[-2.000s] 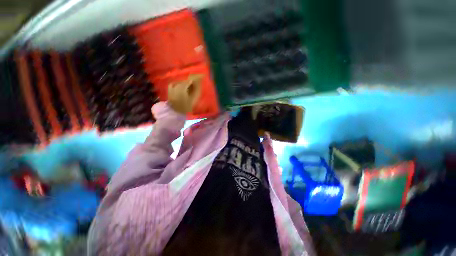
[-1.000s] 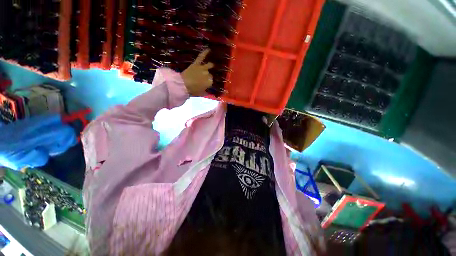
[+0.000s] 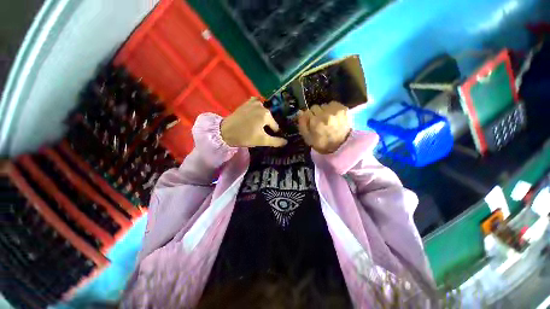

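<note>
My left hand and my right hand are close together in front of my chest. Dark black components with small pale-blue glints show between them, and the fingers of both hands close on them. The exact grip is blurred, and the inner fingers of my right hand are hidden. An open box with yellow-brown edges and dark pieces inside is just beyond my right hand. The red-orange divided tray lies beyond my left hand, its compartments showing bare red.
Rows of black parts with shiny leads lie left of the red tray, near red-orange strips. A clear-grey moulded tray sits on green surface at the top. A blue stool and red-framed green board are on the right.
My left hand has moved from the rows of black parts to my chest. My right hand has come into view beside it. The view has rotated, and the box shows higher up.
</note>
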